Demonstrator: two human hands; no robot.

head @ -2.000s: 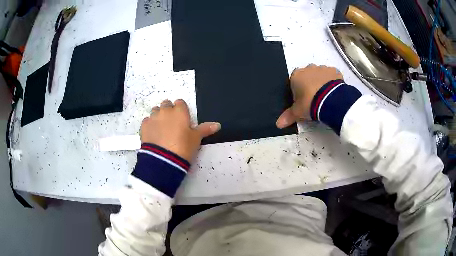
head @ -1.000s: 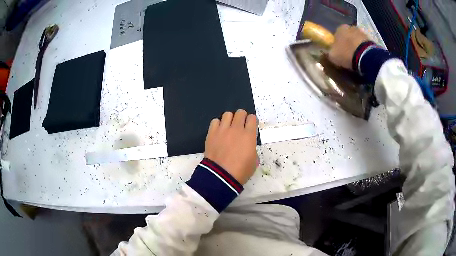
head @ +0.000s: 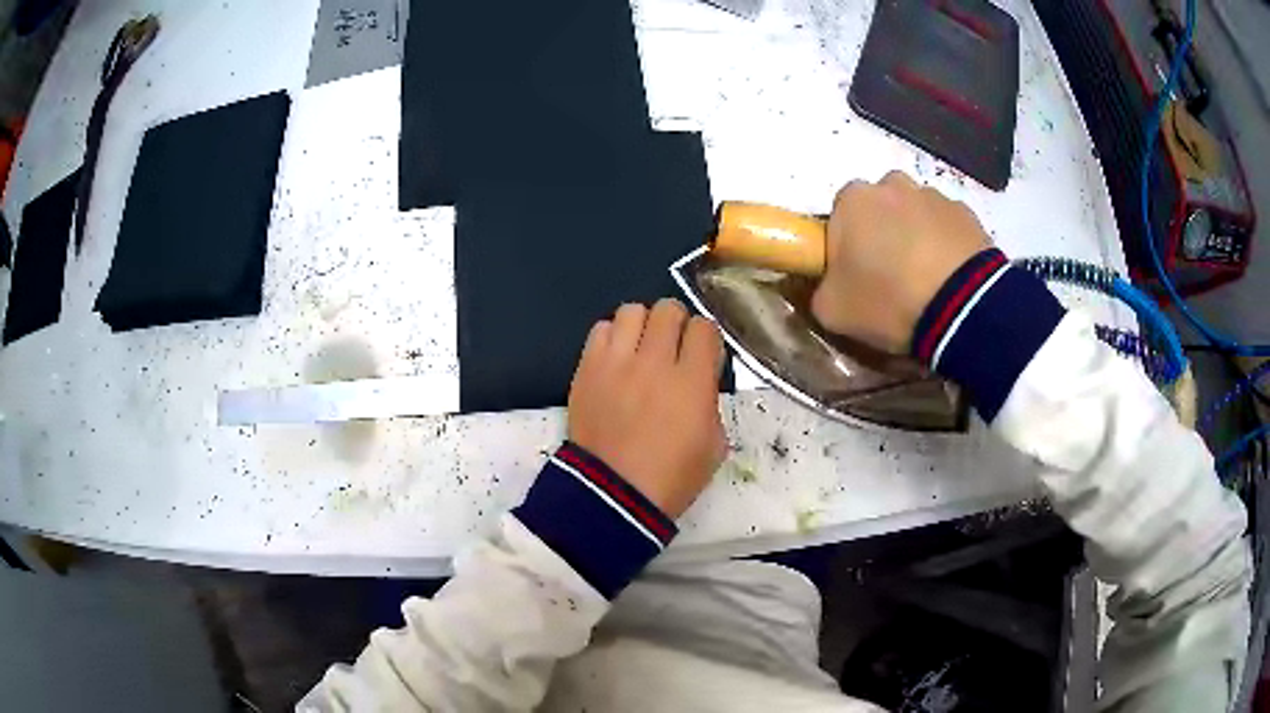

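A black fabric piece (head: 585, 265) lies flat near the table's front edge, overlapping another black piece (head: 515, 84) beyond it. A metal strip (head: 334, 401) sticks out from its near left side. My left hand (head: 649, 404) presses down on the near right corner of the fabric; what is under the fingers is hidden. My right hand (head: 891, 265) is closed around the orange-yellow handle of the iron (head: 801, 334). The iron's tip is at the right edge of the fabric, and its body hides the strip's right part.
A thick black stack (head: 202, 209), a small black piece (head: 39, 258) and dark scissors (head: 105, 126) lie on the left. A grey template (head: 355, 35) is at the far side. The iron pad (head: 940, 84) is far right. A blue hose (head: 1149, 320) runs behind the iron.
My right hand has taken the iron by its handle and brought it from the pad, left and nearer, to the fabric. My left hand has moved from the left corner to the right corner.
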